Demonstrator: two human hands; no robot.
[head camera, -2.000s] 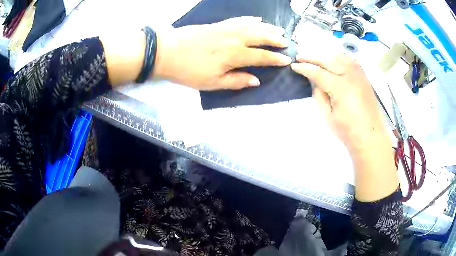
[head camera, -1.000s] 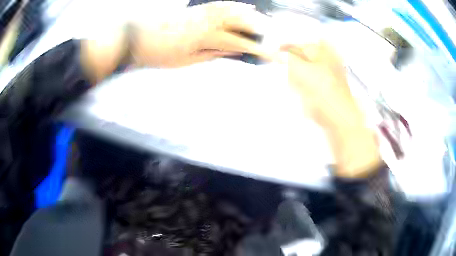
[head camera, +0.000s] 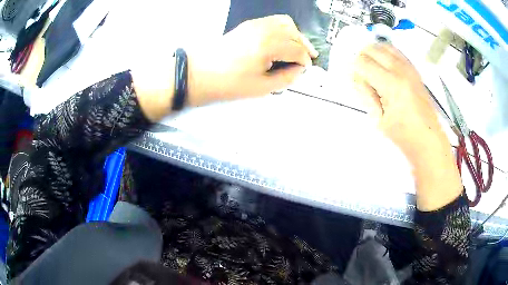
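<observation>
A dark panel (head camera: 264, 8) lies at the top centre, partly hidden behind my left hand. My left hand (head camera: 262, 55) is over its near side, with fingers curled in towards the needle area; whether they pinch cloth is hidden. My right hand (head camera: 392, 83) is to the right on the white surface, its fingers bent below the machine's round metal part. Something white, perhaps fabric, lies between the hands, but it is hard to tell from the white table. The two hands are apart.
Red-handled scissors (head camera: 472, 161) lie right of my right forearm. The white machine head with its blue band (head camera: 468, 22) is upper right. Dark cut pieces (head camera: 61, 42) lie at the far left. The ruler edge (head camera: 250, 177) crosses the front; a blue bin (head camera: 108, 183) is below left.
The hands, close together over the dark panel before, are now farther apart. The dark panel now shows only at the top, behind my left hand. The view has also shifted, with blur in between.
</observation>
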